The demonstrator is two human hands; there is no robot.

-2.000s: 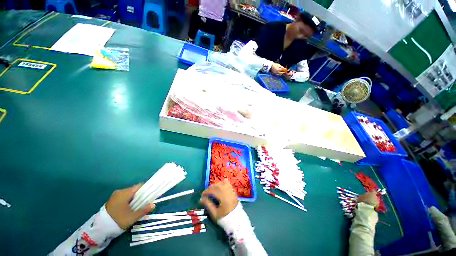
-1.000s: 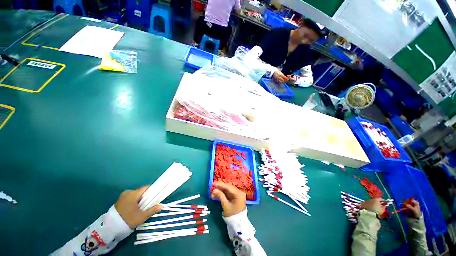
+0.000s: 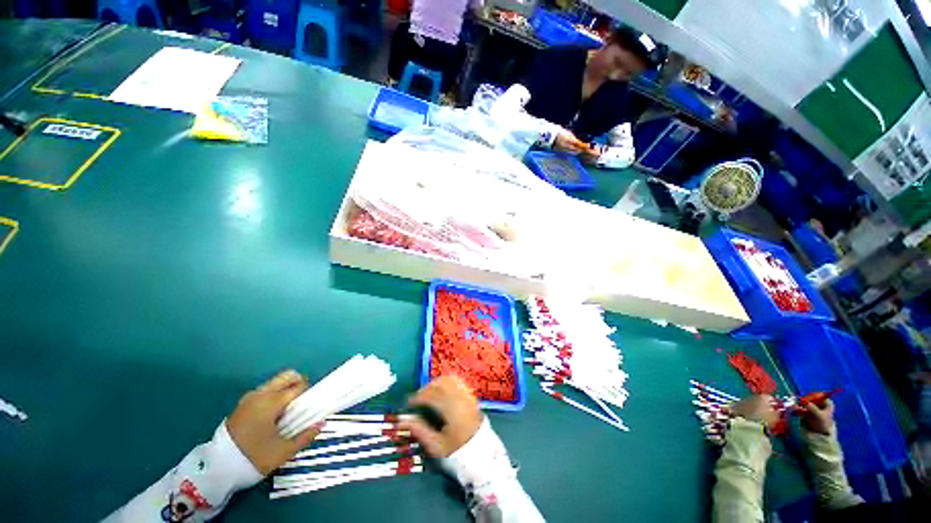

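My left hand [image 3: 267,421] is closed around a fanned bundle of white sticks [image 3: 339,394]. My right hand [image 3: 449,417] is slightly blurred, over the red-banded ends of the capped sticks [image 3: 347,474] that lie in a row on the table; whether its fingers hold a piece cannot be told. The small blue tray [image 3: 427,342], full of red caps [image 3: 472,352], lies just beyond my right hand. A pile of capped sticks [image 3: 584,352] lies to the right of the tray.
A long cream box [image 3: 439,268] with a clear plastic bag [image 3: 429,199] lies behind the tray. Another person's hands [image 3: 755,411] work at the right near blue bins [image 3: 839,393]. A seated person [image 3: 572,97] is across the table. White paper [image 3: 176,80] lies far left.
My right hand has moved from the tray's near edge left and down to the ends of the stick row. My left hand still holds the bundle, now tilted lower.
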